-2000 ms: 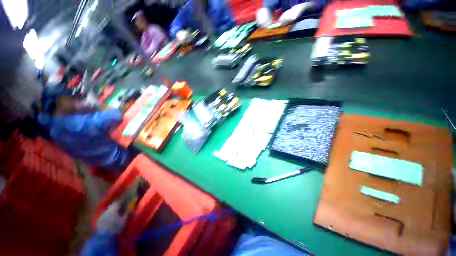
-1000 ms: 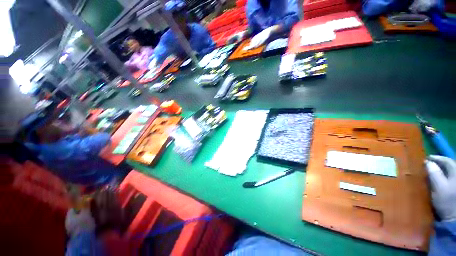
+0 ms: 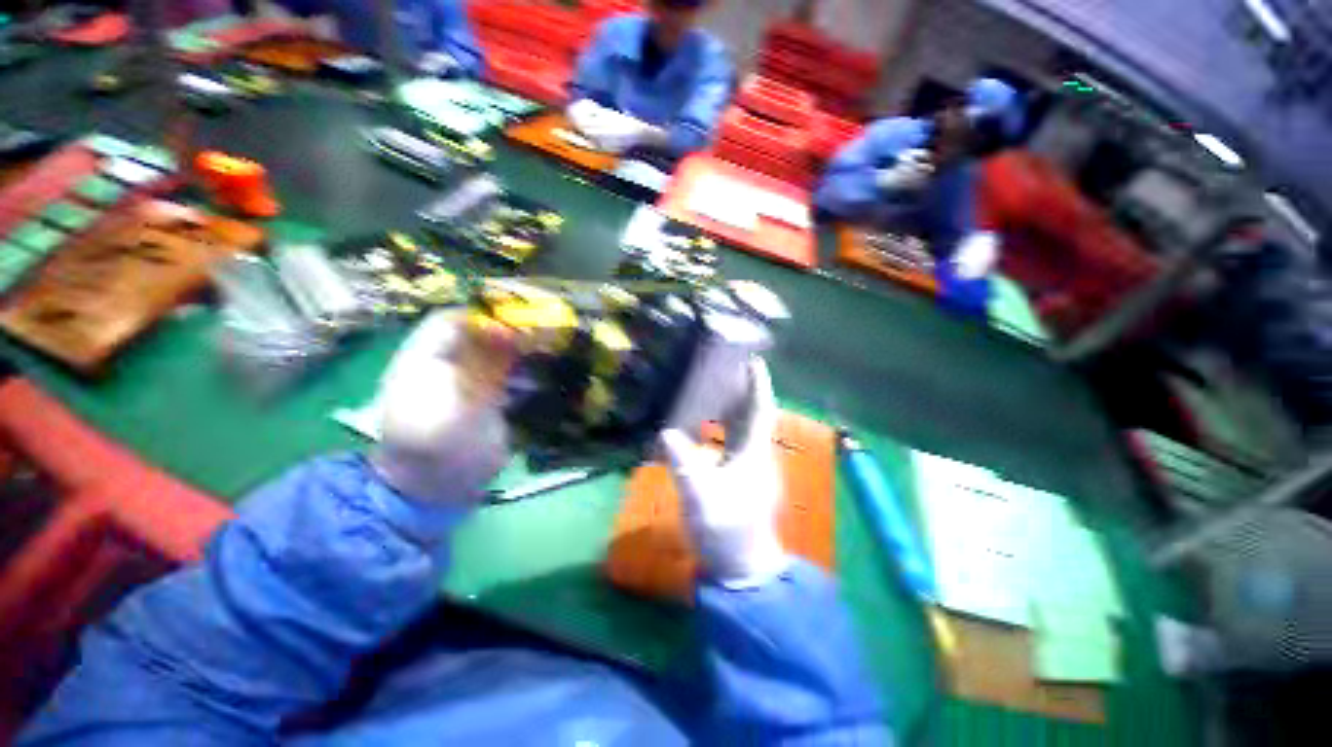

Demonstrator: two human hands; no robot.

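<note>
My left hand (image 3: 438,406), in a white glove, grips the left end of a circuit board assembly (image 3: 602,382) by its yellow parts. My right hand (image 3: 728,489), also gloved, is at the board's right end by the silver heatsink (image 3: 719,365), thumb and fingers spread around it. The board is held up and tilted above the bench, blurred. It hides much of the orange fixture (image 3: 808,504) and the screw tray. Part of the marker pen (image 3: 544,485) shows below the board.
The blue screwdriver (image 3: 885,518) lies right of the fixture. Insulating sheets (image 3: 986,533) lie on a brown board (image 3: 1023,682) at the right. Other board assemblies (image 3: 497,222) stand beyond. An orange-red crate (image 3: 95,496) is at lower left. Workers in blue sit across the line.
The view has swung to the right. Both my hands now hold up a board assembly over the bench; before, my right hand was beside the fixture at the right edge.
</note>
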